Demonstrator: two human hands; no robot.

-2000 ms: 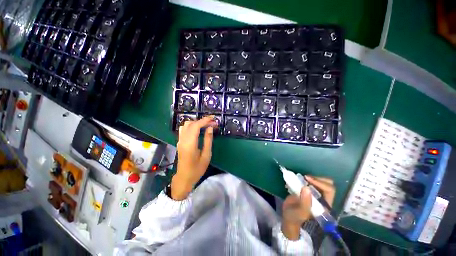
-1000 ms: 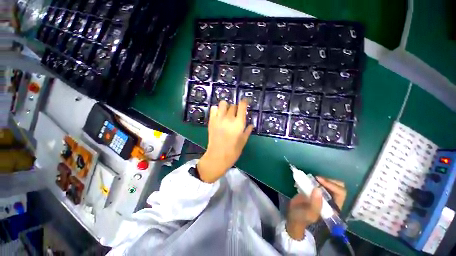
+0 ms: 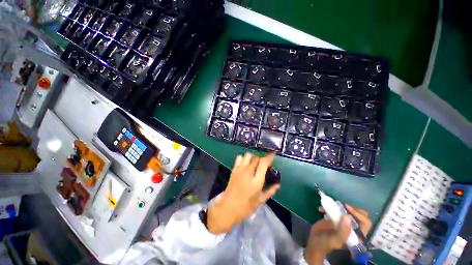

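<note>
A black blister tray lies on the green mat with round black speaker units in its pockets. One pocket in the row nearest me is empty. My left hand is just below the tray's near edge, its fingers around a black speaker unit, partly hidden by the fingers. My right hand holds the white glue syringe like a pen. Its fine tip points up and left, off the tray.
Stacked blister trays stand at the upper left. A white machine with a handheld control panel is at left. A small-parts sheet and the blue dispenser controller are at right.
My left hand has left the tray with a speaker unit in its fingers and moved down towards me. The pocket it was over is now empty. The view has shifted; the syringe is still in my right hand.
</note>
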